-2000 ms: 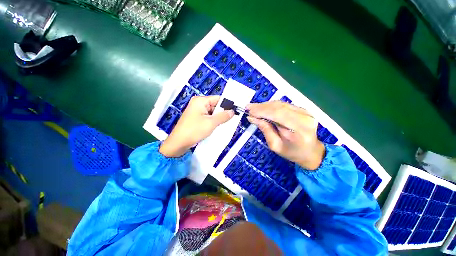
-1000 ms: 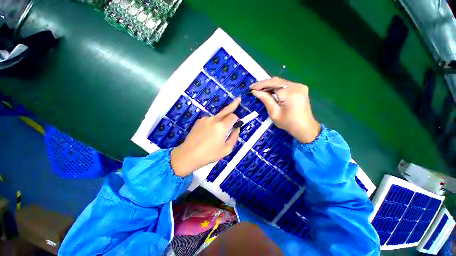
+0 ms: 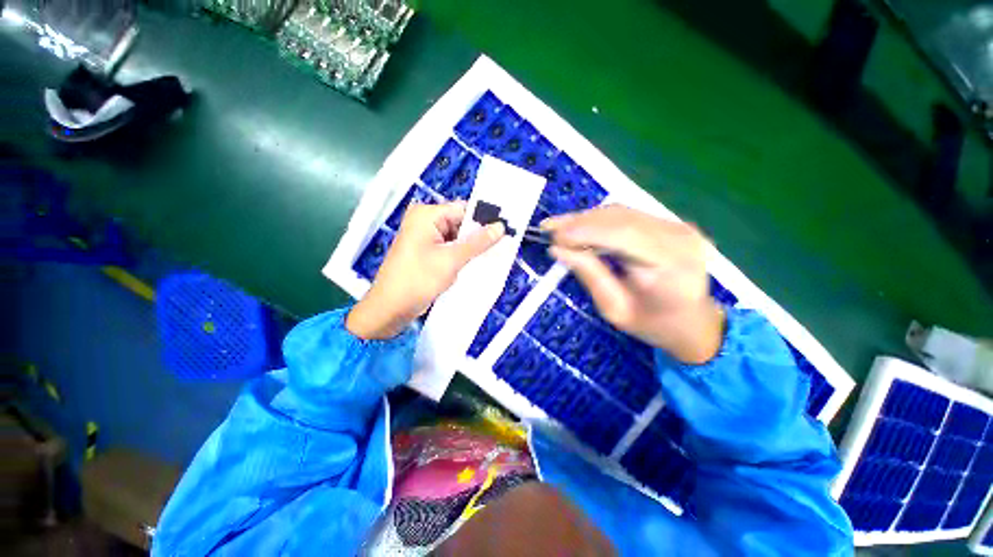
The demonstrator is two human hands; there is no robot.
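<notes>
My left hand (image 3: 419, 267) holds the white backing paper (image 3: 492, 277) between thumb and fingers. Black adhesive pads (image 3: 489, 213) sit on the paper beside my thumb. My right hand (image 3: 642, 277), slightly blurred, holds the thin tweezers (image 3: 536, 233), their tips at the paper's right edge near the black pads. Whether the tips grip anything cannot be told. Both hands are above the white tray (image 3: 351, 242), which holds rows of glossy blue parts (image 3: 566, 337) with dark round centres. The paper and hands hide some of the parts.
Green circuit boards (image 3: 340, 44) lie at the bench's far left. A black and white item (image 3: 109, 103) is on the left of the bench. Another tray of blue parts (image 3: 920, 452) is at lower right. A blue stool (image 3: 212, 326) and cartons (image 3: 136, 490) are on the floor at left.
Since one second ago, the backing paper has come up flat above the tray with its black pads showing. My right hand has moved from the blue parts down and right, bringing the tweezers beside the paper.
</notes>
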